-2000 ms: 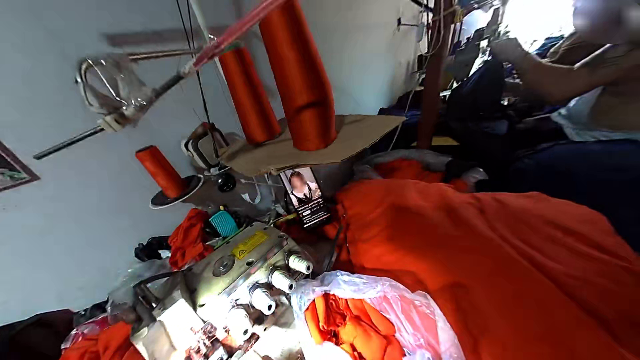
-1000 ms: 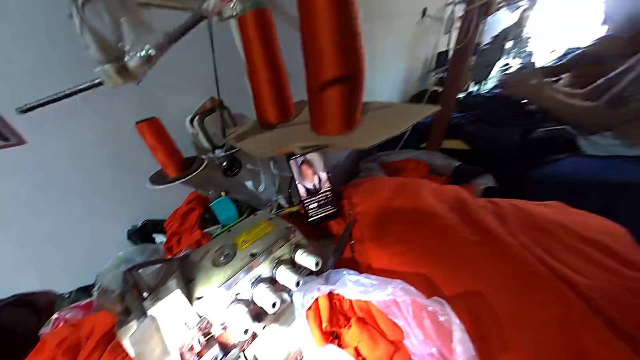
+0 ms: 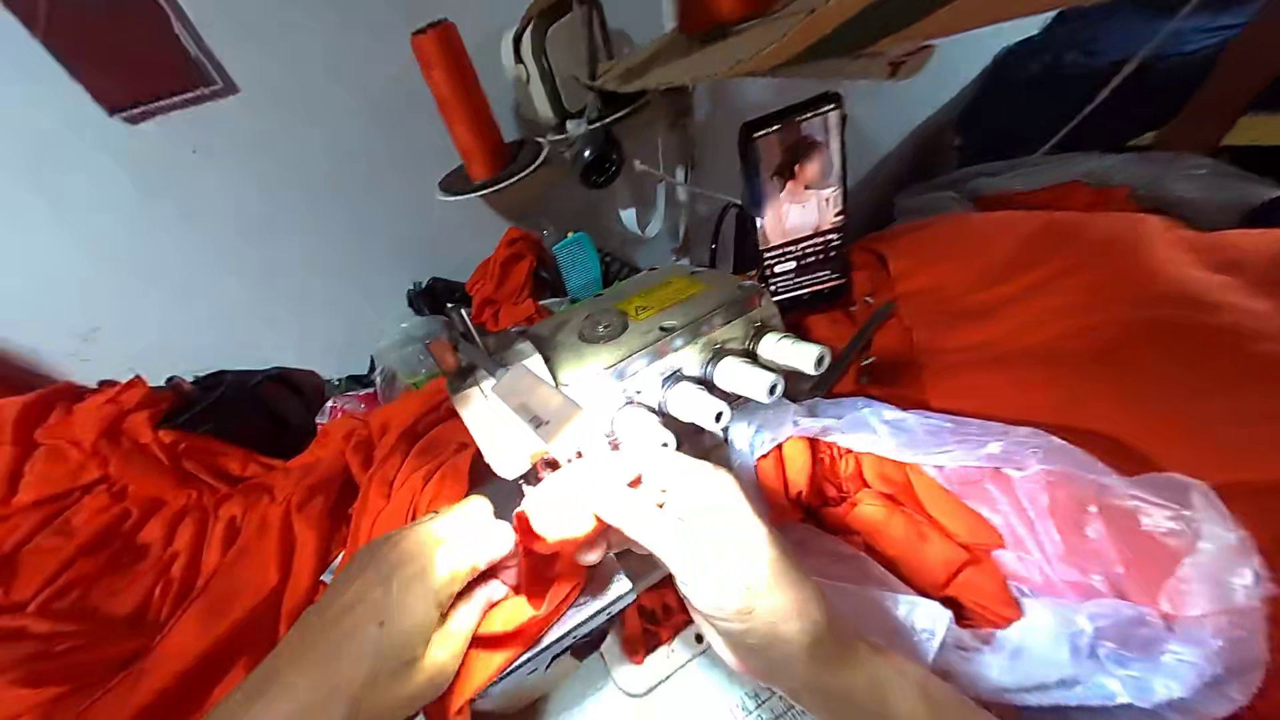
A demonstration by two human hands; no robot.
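Note:
An overlock sewing machine (image 3: 650, 330) with several white tension knobs (image 3: 745, 376) stands at the centre, strongly lit near its needle area. My left hand (image 3: 440, 570) grips orange-red fabric (image 3: 535, 590) just in front of the machine. Beside it, my right hand (image 3: 700, 540) pinches the same fabric close to the needle area; glare hides its fingertips and the presser foot. More orange-red fabric (image 3: 200, 540) lies in folds to the left of my left hand. To the right of my right hand, a clear plastic bag (image 3: 1090, 560) holds orange cloth pieces (image 3: 890, 510).
A lit phone (image 3: 798, 200) stands upright behind the machine. An orange thread cone (image 3: 460, 100) sits on a round holder at upper left. A cardboard shelf (image 3: 740, 50) overhangs the back. Spread orange fabric (image 3: 1090, 320) covers the right side. A teal comb (image 3: 577, 266) is behind the machine.
Both my hands have come into view at the machine, holding orange-red fabric. The view has shifted down and left; the co-worker at upper right is out of view.

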